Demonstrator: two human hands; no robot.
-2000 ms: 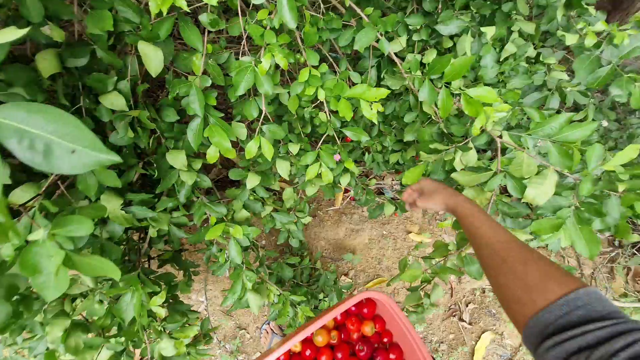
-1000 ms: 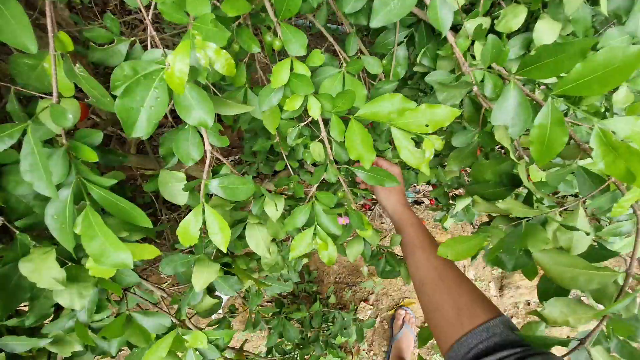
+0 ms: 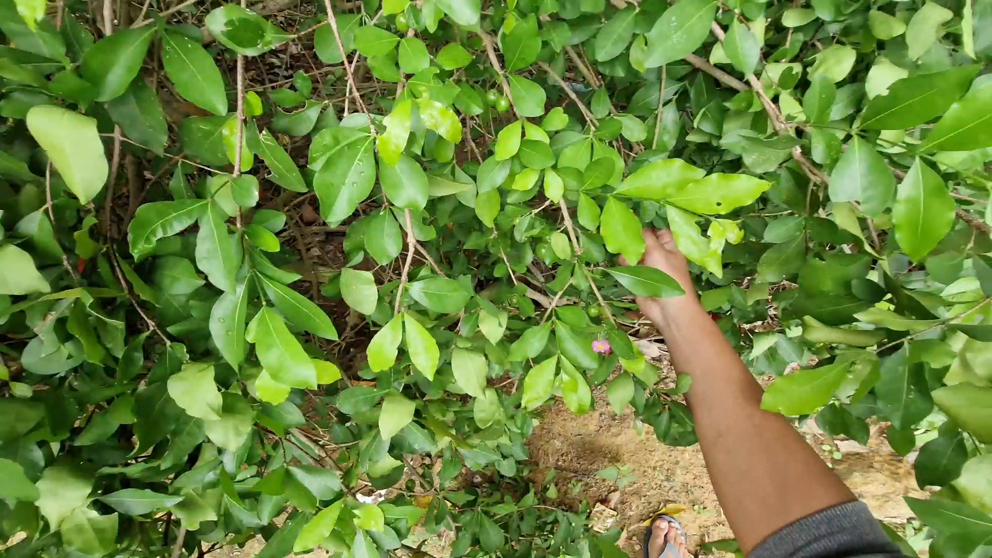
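Observation:
My right hand [image 3: 657,271] reaches from the lower right into the leafy shrub, right of centre. Leaves cover much of its fingers, so whether it holds anything is hidden. Near it are a thin branch [image 3: 570,226] and a small pink flower [image 3: 601,346] below and to its left. Small green fruits [image 3: 497,100] hang among the leaves above and left of the hand. My left hand is out of view.
Dense foliage and crossing branches [image 3: 775,116] fill most of the view. Bare brown soil [image 3: 620,457] shows at the lower centre right, with a foot in a flip-flop [image 3: 665,536] at the bottom edge.
The view has moved closer into the shrub. The container of red fruits seen two seconds ago is out of view, and my right hand is now partly behind leaves.

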